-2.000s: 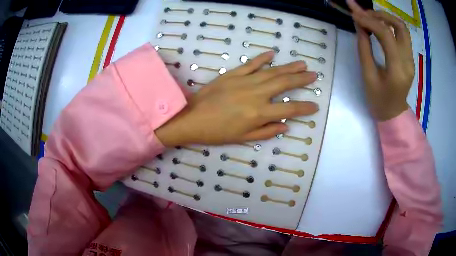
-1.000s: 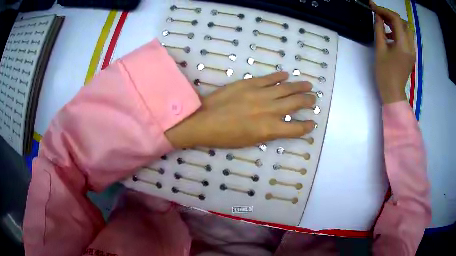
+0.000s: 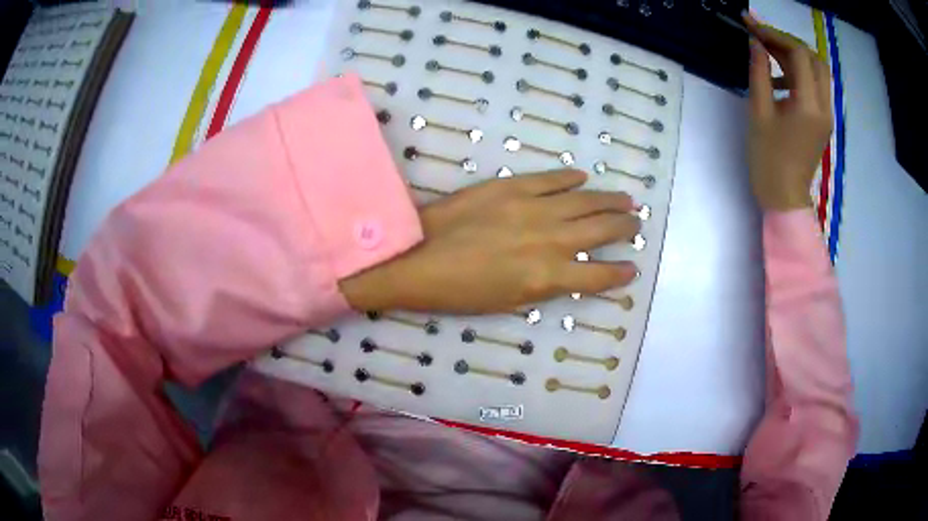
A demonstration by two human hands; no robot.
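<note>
The white fixture board has columns of dumbbell-shaped cutouts, many with small round metal parts in their ends. Two cutouts at its near right corner show tan at both ends. Just above them, two show a silver part at the left end and tan at the right. My left hand lies palm down across the middle of the board, fingers a little apart, hiding several cutouts. My right hand is beyond the board's far right corner, fingertips pinched on a thin metallic tool over the black parts tray.
Stacked fixture boards stand at the left of the white bench. Yellow, red and blue tape lines run along both sides, and red tape marks the near edge. Another dark object lies at the top left.
My right hand has moved to the tray's near edge, its fingertips now together on the thin tool. My left hand has shifted slightly toward the near side of the board. The view has shifted a little.
</note>
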